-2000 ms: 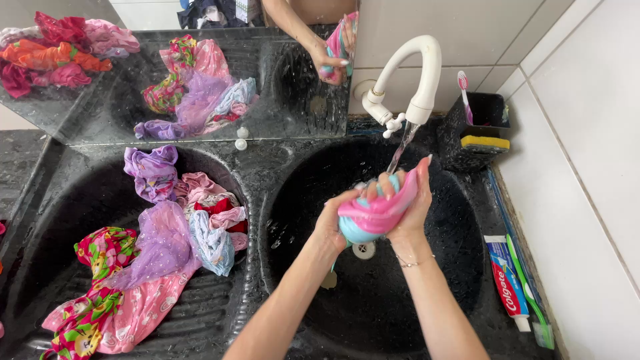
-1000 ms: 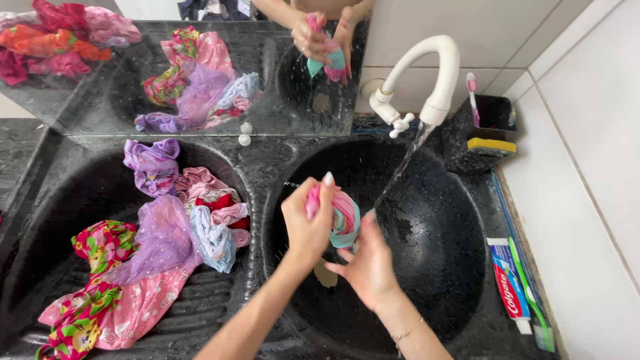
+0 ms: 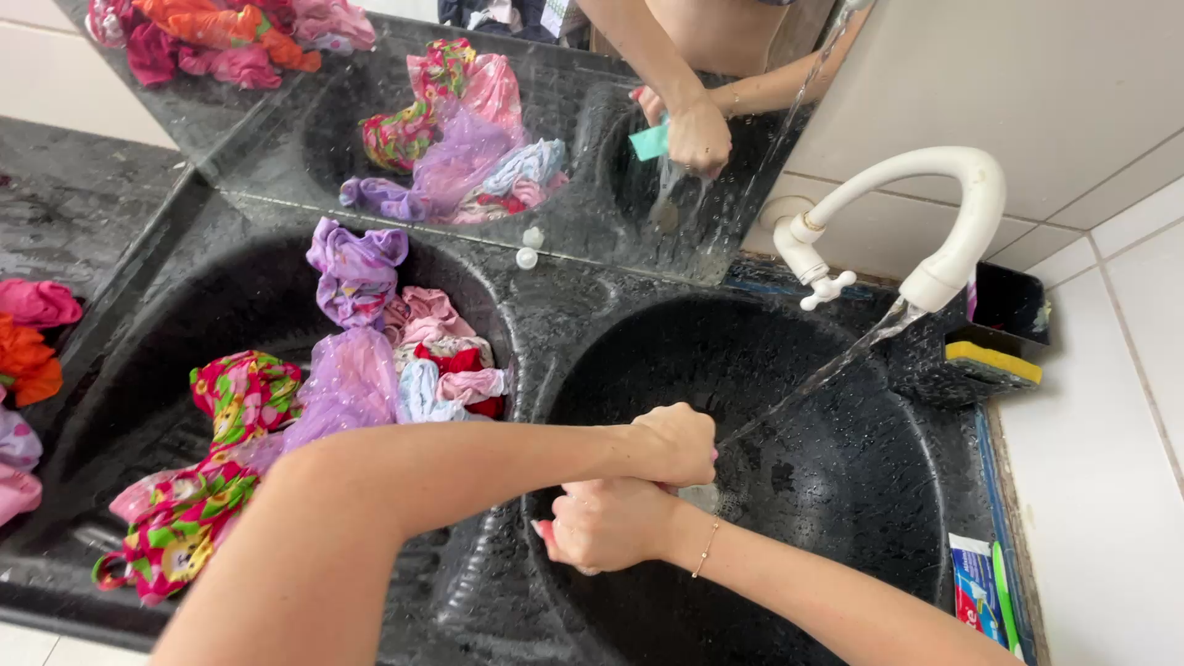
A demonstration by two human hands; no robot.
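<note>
Over the right basin of a black double sink (image 3: 832, 518), both fists are closed one against the other. My left hand (image 3: 680, 444) is the upper one, with my right hand (image 3: 606, 523) just below and left of it, a thin bracelet on its wrist. The cloth they grip is almost wholly hidden; in the mirror a teal piece (image 3: 650, 141) sticks out of the fists, with water dripping below. A white curved faucet (image 3: 953, 231) pours a slanting stream of water (image 3: 832, 370) that passes down toward the hands.
Wet clothes lie in the left basin: a purple garment (image 3: 356, 273), lilac fabric (image 3: 342, 379) and a floral print (image 3: 176, 536). An orange cloth (image 3: 26, 361) lies far left. A black caddy (image 3: 943, 356) with a yellow sponge (image 3: 992, 363) and a toothpaste tube (image 3: 976, 587) line the right edge.
Both hands moved from holding the bunched pink and teal cloth with spread fingers to tight fists stacked around it. The left arm has swung across from the left. The view has tilted.
</note>
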